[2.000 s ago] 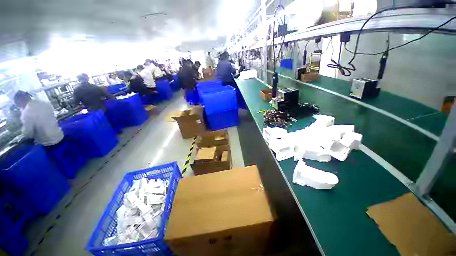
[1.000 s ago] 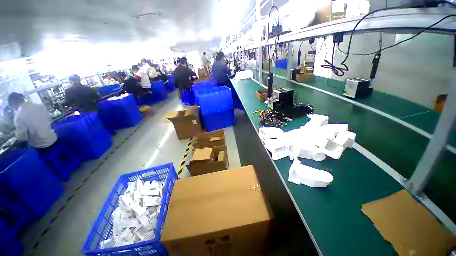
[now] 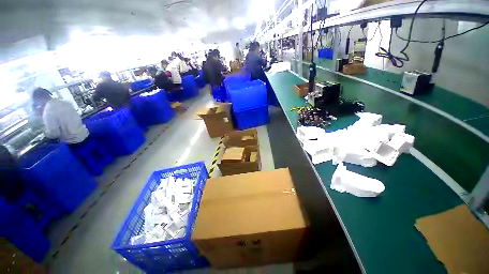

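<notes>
Neither of my hands is in the picture. Nearest in front of me, a closed brown carton [image 3: 249, 211] stands against the bench side. A blue perforated crate [image 3: 128, 222] left of it holds a heap of small white plastic parts [image 3: 169, 208]. On the green-topped bench [image 3: 370, 230] at the right lies a heap of white plastic housings [image 3: 364, 140], with one housing [image 3: 355, 181] apart on the near side. A brown cardboard sheet [image 3: 456, 238] lies at the bench's near right.
Dark tangled leads [image 3: 313, 116] lie beside a black block [image 3: 325, 95]. A dark slim tool [image 3: 312, 75] hangs above. Open cartons [image 3: 238, 159] and stacked blue bins [image 3: 250, 104] stand along the bench. People [image 3: 61, 120] work beside blue bins at the left.
The view has swung slightly left, so the bench, crate and cartons sit further right in the picture. More blue bins show at the lower left. The goods on the bench look unmoved.
</notes>
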